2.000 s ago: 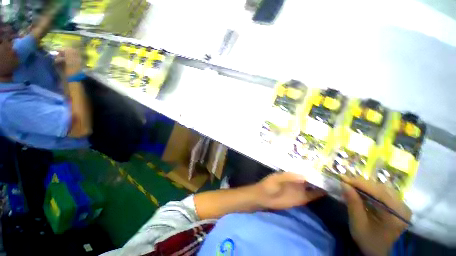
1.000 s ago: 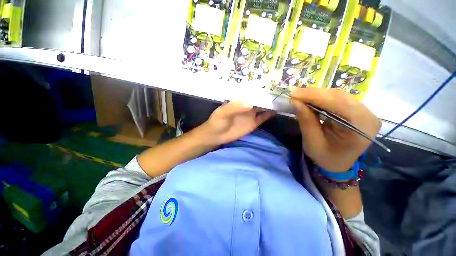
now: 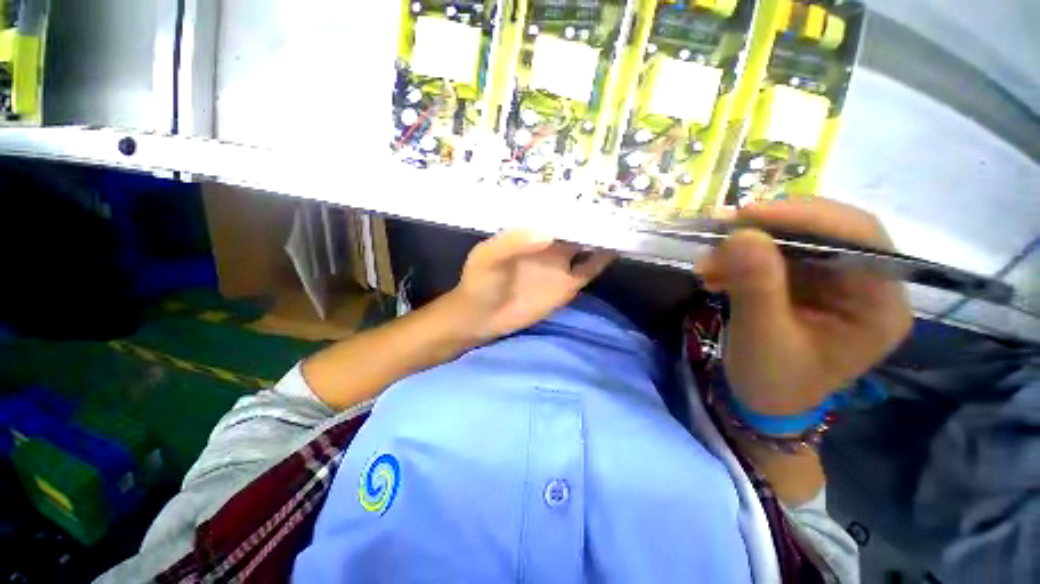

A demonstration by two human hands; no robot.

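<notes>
Several yellow-edged circuit boards [image 3: 559, 74] lie side by side on the bench, each with a white rectangle mid-board and thin red and dark lead wires [image 3: 530, 143] at the end nearest me. My right hand [image 3: 804, 302] holds long tweezers [image 3: 850, 253] between thumb and fingers, tips pointing left over the bench edge just below the boards; they are blurred. My left hand [image 3: 519, 280] rests at the bench's front edge with its fingertips hidden under or behind the edge; I cannot tell whether it holds anything. A blue wrist strap [image 3: 787, 422] and a beaded bracelet are on my right wrist.
The white bench [image 3: 285, 177] has a metal edge and a dark round fastener [image 3: 127, 146]. Another yellow-edged board [image 3: 21, 69] is at the far left. Below are a cardboard carton [image 3: 245, 245], a green and blue bin [image 3: 80, 479] and green floor with yellow marking. Dark grey fabric is at lower right.
My view has swung down and right since the earliest frame. Over the last second, my right hand has moved slightly right and the tweezers have turned flatter. My left hand has barely moved.
</notes>
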